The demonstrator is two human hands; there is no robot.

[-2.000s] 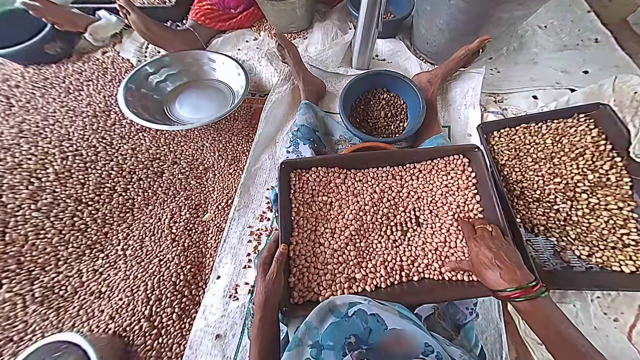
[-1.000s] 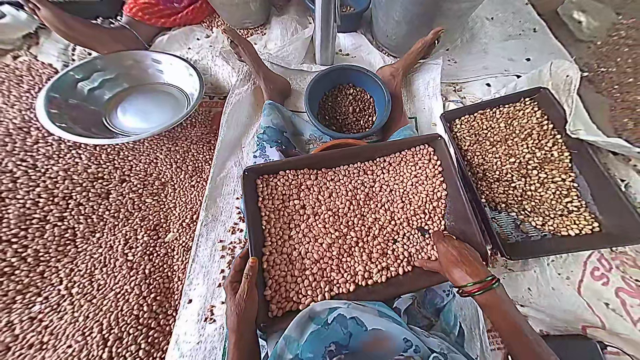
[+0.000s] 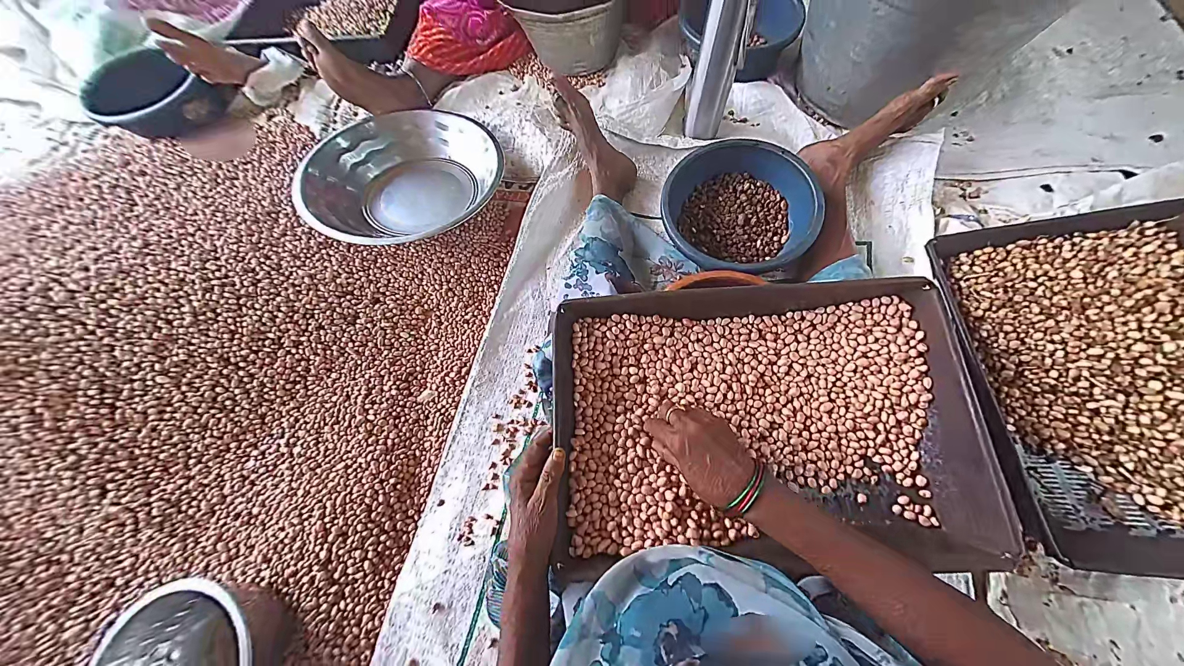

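Observation:
A dark rectangular tray point(image 3: 971, 481) of pale pinkish nuts point(image 3: 786, 370) rests on my lap. My left hand point(image 3: 534, 490) grips the tray's left rim, thumb on top. My right hand point(image 3: 703, 453), with bangles at the wrist, lies on the nuts left of the tray's middle, its fingertips down among them; whether it pinches any is hidden. Bare tray bottom shows at the lower right. Past the far rim, a blue bowl point(image 3: 680, 227) of darker brown nuts point(image 3: 735, 217) stands between my legs, with part of an orange rim point(image 3: 717, 278) nearer the tray.
A second tray point(image 3: 1091, 553) of yellowish-brown nuts stands at right. At left spreads a large nut heap point(image 3: 231, 370), bearing a steel basin point(image 3: 421, 190) and a round metal container point(image 3: 171, 629). A metal post point(image 3: 720, 69), buckets and another person's feet point(image 3: 361, 79) are at the far side.
My right hand has moved from the tray's right side leftward across the nuts. Bare tray bottom now shows at the lower right. My left hand stays at the left rim.

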